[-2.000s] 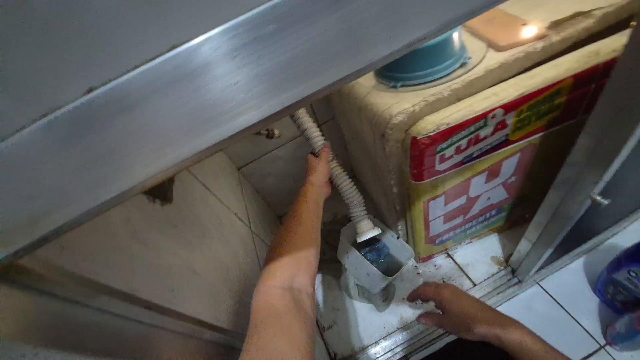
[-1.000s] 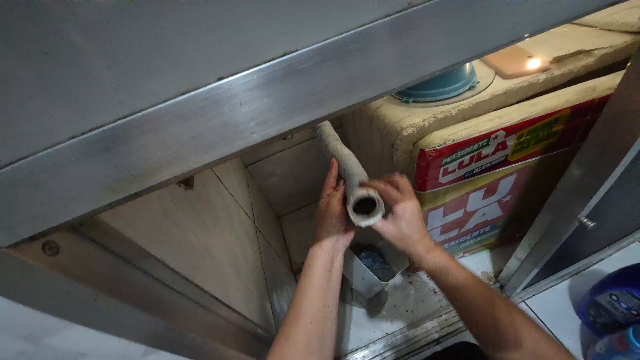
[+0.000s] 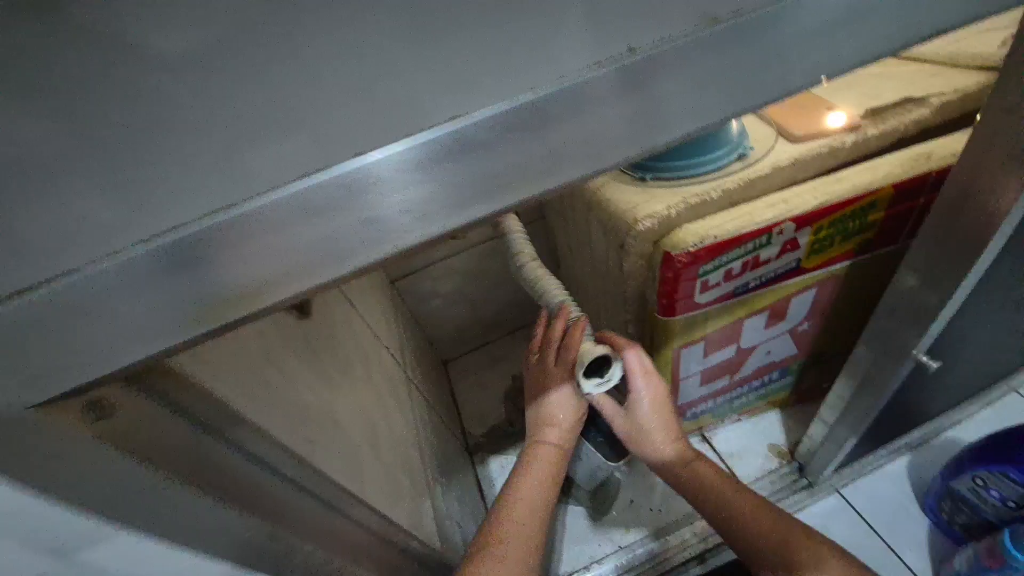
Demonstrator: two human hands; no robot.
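Observation:
A corrugated off-white drain hose [image 3: 534,272] hangs from beneath the metal-edged counter, its open round end [image 3: 598,370] facing up toward me. Around the hose just behind that end, on its left side, my left hand [image 3: 554,376] is closed. My right hand [image 3: 644,400] grips the rim of the end from the right, thumb below and fingers above. Below both hands a grey plastic container [image 3: 594,472] stands on the tiled floor, its dark inside partly hidden by my hands and the hose.
A metal counter edge [image 3: 360,192] crosses above. At the right are a worn block with stickered panel [image 3: 744,344], a blue lid-like object [image 3: 692,156] and a brown phone-like object with a light [image 3: 808,116]. A metal door frame [image 3: 904,264] and purple bottle [image 3: 980,480] stand farther right.
The hose end was down at the container two seconds ago; it is now raised above it. My right hand, empty then, has come onto the hose end.

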